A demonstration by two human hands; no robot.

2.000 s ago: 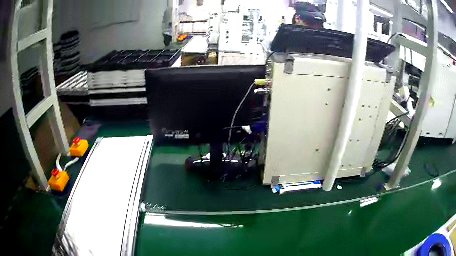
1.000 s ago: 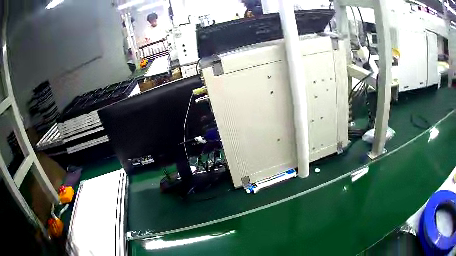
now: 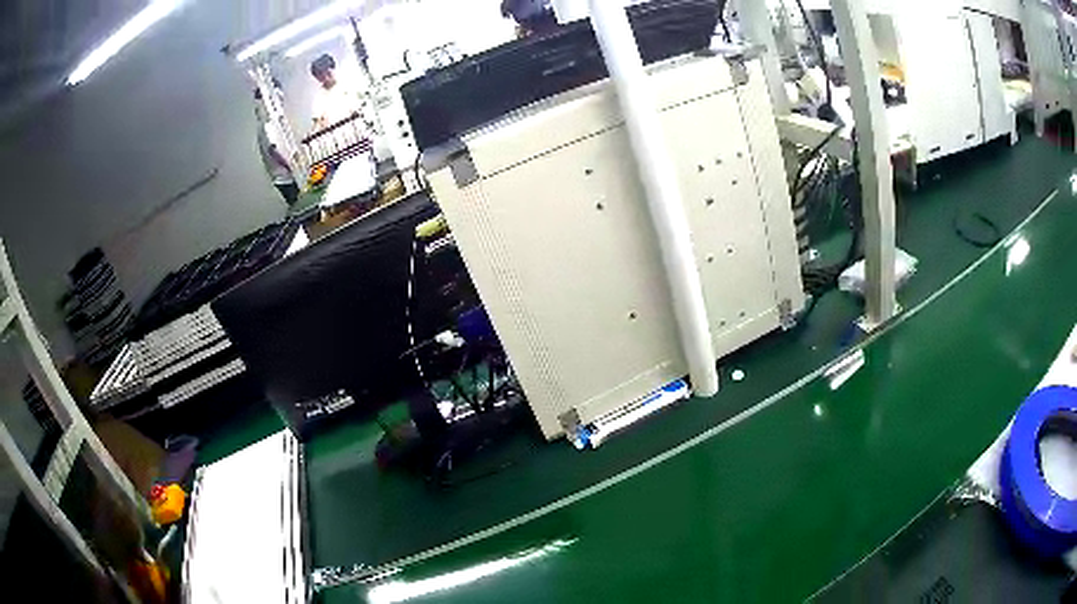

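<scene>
Neither of my hands is in the picture. Nearest in front of me is the glossy green conveyor belt (image 3: 709, 507), which curves from the lower left to the upper right and reflects lamps. A blue reel (image 3: 1025, 472) with a pale centre lies at the right edge, partly cut off. A dark mat (image 3: 945, 560) shows at the lower right, with faint markings on it. The white side conveyor (image 3: 242, 519) with metal edges is at the lower left, cut off by the bottom edge.
A cream machine cabinet (image 3: 614, 236) stands across the belt behind a white post (image 3: 661, 201). A black monitor (image 3: 331, 307) is left of it. Yellow-orange emergency stop boxes (image 3: 168, 504) are at the lower left. A metal upright (image 3: 872, 177) stands right. A person (image 3: 327, 94) is far back.
The view has turned right and tilted, so the cabinet and monitor have shifted left and lean. More of the blue reel and the dark mat now show at the right.
</scene>
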